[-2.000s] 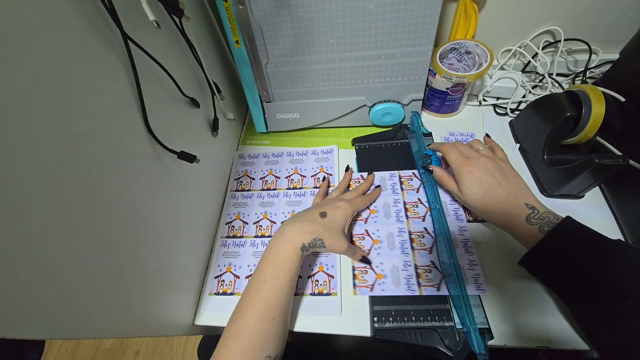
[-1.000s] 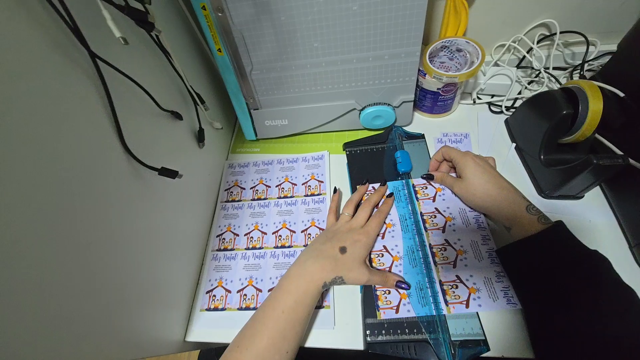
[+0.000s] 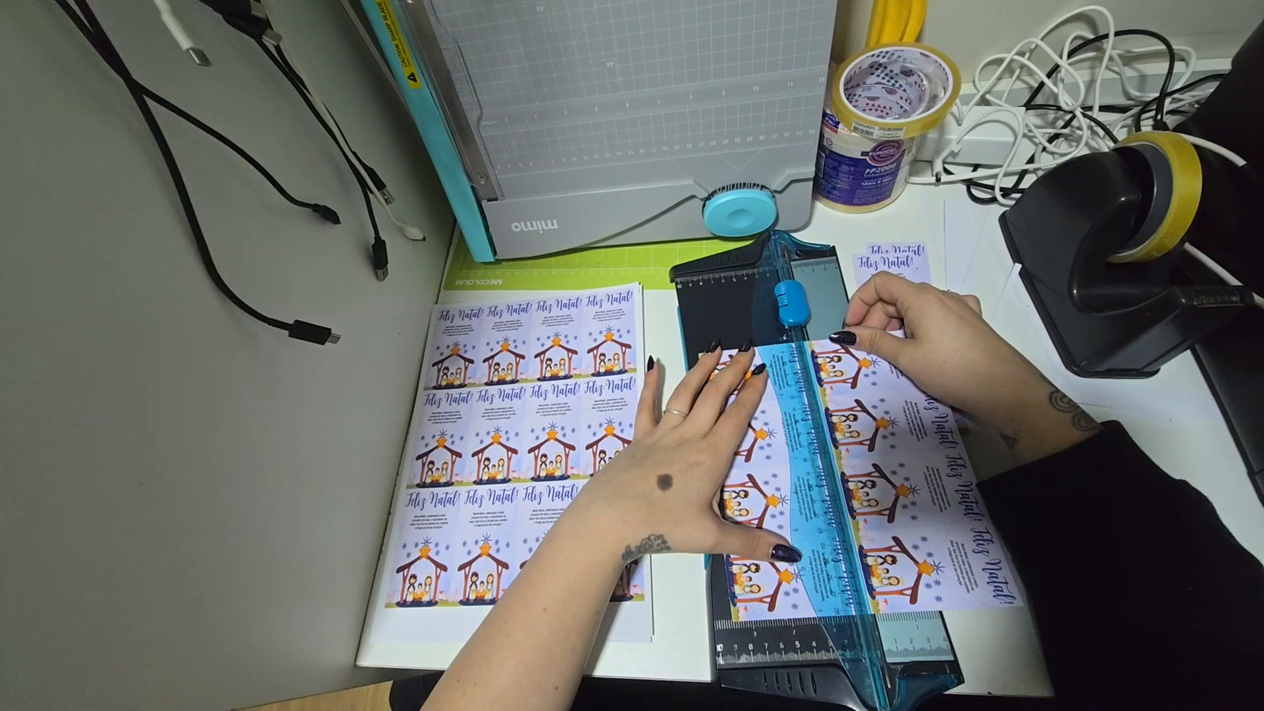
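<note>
A printed sheet of nativity cards (image 3: 918,494) lies crosswise on a black and blue sliding paper trimmer (image 3: 726,306), under its clear blue ruler arm (image 3: 820,494). My left hand (image 3: 691,464) rests flat with spread fingers on the sheet's left part. My right hand (image 3: 908,321) pinches the sheet's upper edge, right of the arm, between thumb and fingers. The trimmer's blue cutter slide (image 3: 791,303) sits near the top of the arm. To the left lies a stack of matching printed sheets (image 3: 494,395), partly covered by my left forearm.
A larger grey and teal paper cutter (image 3: 632,118) stands behind on a green mat (image 3: 592,265). Rolls of packing tape (image 3: 874,128), a black tape dispenser (image 3: 1096,276) and tangled white cables (image 3: 1066,109) are at the right. A cut card (image 3: 892,260) lies behind my right hand; black cables (image 3: 188,197) hang at left.
The ruler arm, raised at an angle to the right two seconds ago, now lies down over the sheet. My right hand has left the arm and moved to the sheet's upper edge.
</note>
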